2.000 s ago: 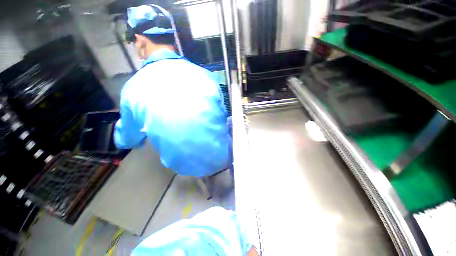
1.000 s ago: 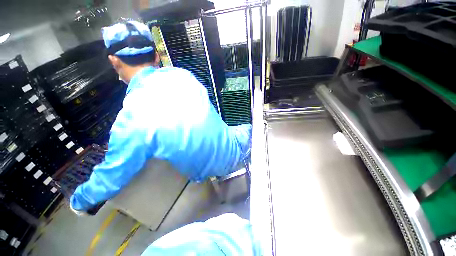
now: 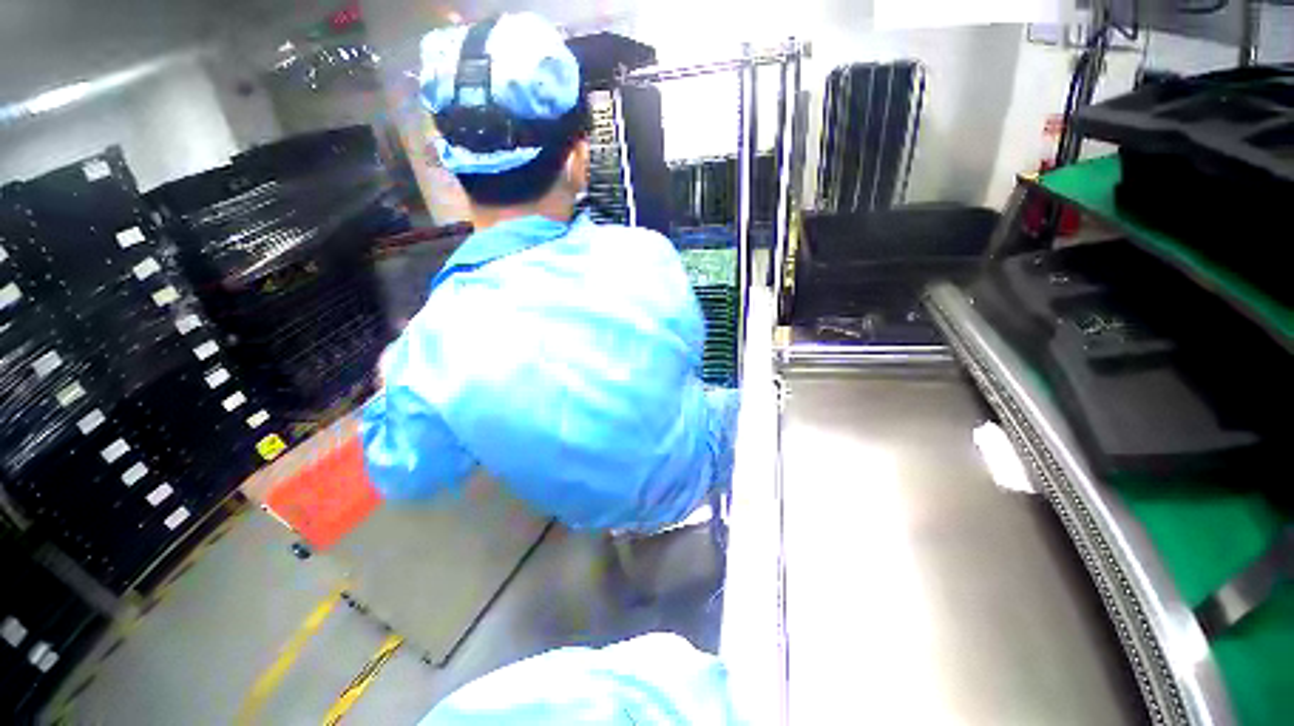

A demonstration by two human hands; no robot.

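Note:
Neither of my hands is in view. A blue sleeve (image 3: 596,687), which looks like my left one, is cut off by the bottom edge. Nearest in front of me is the conveyor line: a shiny metal plate (image 3: 908,567) between a bright rail on the left and a ribbed silvery rail (image 3: 1086,518) on the right. A small white piece (image 3: 1005,457) lies against the right rail.
A person in a blue smock (image 3: 554,369) sits left of the line, back to me, by a grey board (image 3: 440,567) and a red panel (image 3: 324,495). Black stacks (image 3: 135,341) stand left. A black bin (image 3: 894,255) is at the line's end. Green shelves (image 3: 1206,553) with black trays (image 3: 1135,376) are right.
The view has shifted and steadied. The seated person has drawn back the outstretched arm and turned the head away. The dark framed item at the left is no longer seen; a red panel shows there.

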